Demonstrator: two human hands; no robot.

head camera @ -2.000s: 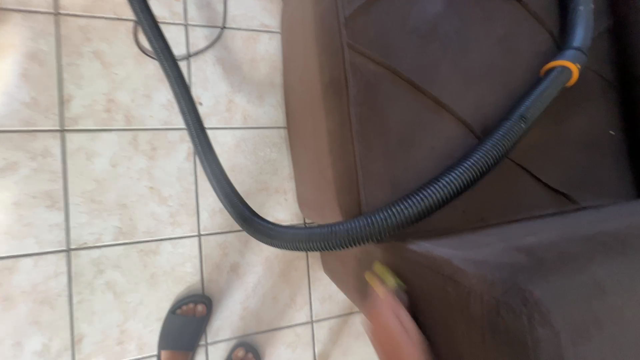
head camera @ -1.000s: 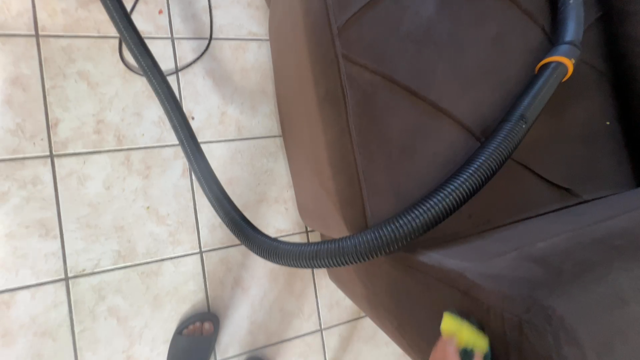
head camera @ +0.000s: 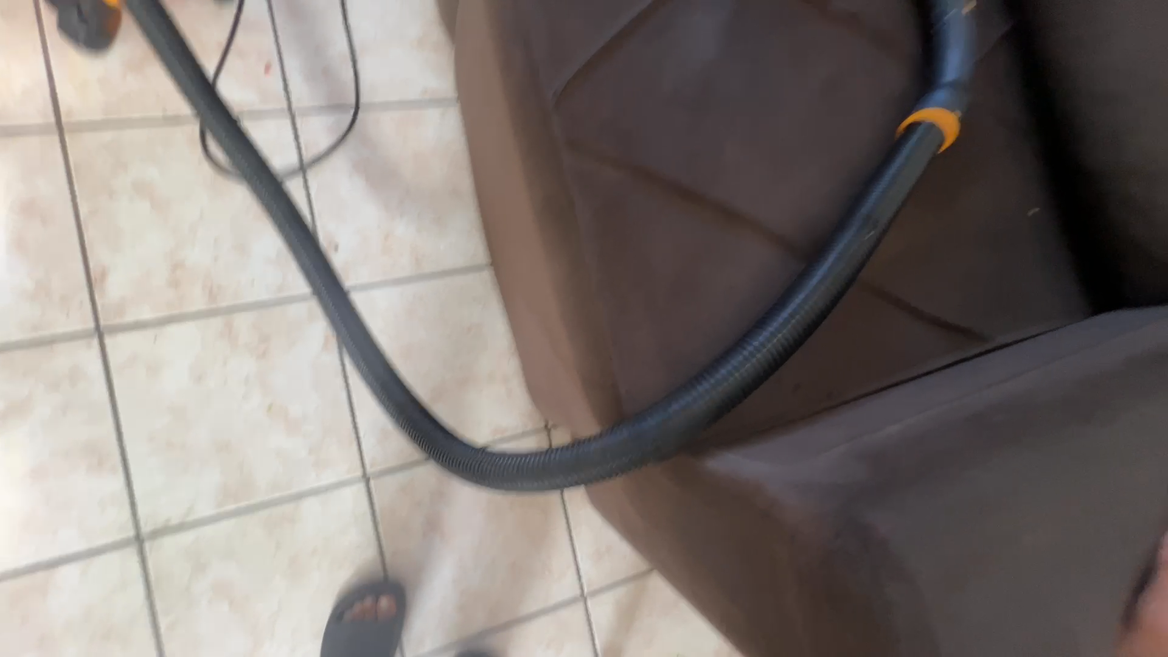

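Part of my right hand (head camera: 1152, 598) shows at the lower right edge, blurred, beside the armrest (head camera: 1022, 465) of a brown upholstered sofa. Its fingers are mostly cut off by the frame, and whether it holds anything cannot be seen. My left hand is out of view. A black corrugated vacuum hose (head camera: 730, 392) lies over the sofa seat (head camera: 693, 265) and curves past the seat's front corner above the floor. An orange ring (head camera: 933, 128) circles the hose near its upper right end. A darker patch marks the front of the armrest.
Light floor tiles (head camera: 228, 401) spread to the left of the sofa. A thin black cable (head camera: 354, 100) loops on them, crossing behind the hose. A black and orange object (head camera: 87, 20) stands at the top left. A foot in a dark sandal (head camera: 365, 620) is at the bottom.
My right hand has moved right along the armrest to the frame's edge. The yellow-green sponge it held a second ago is out of sight.
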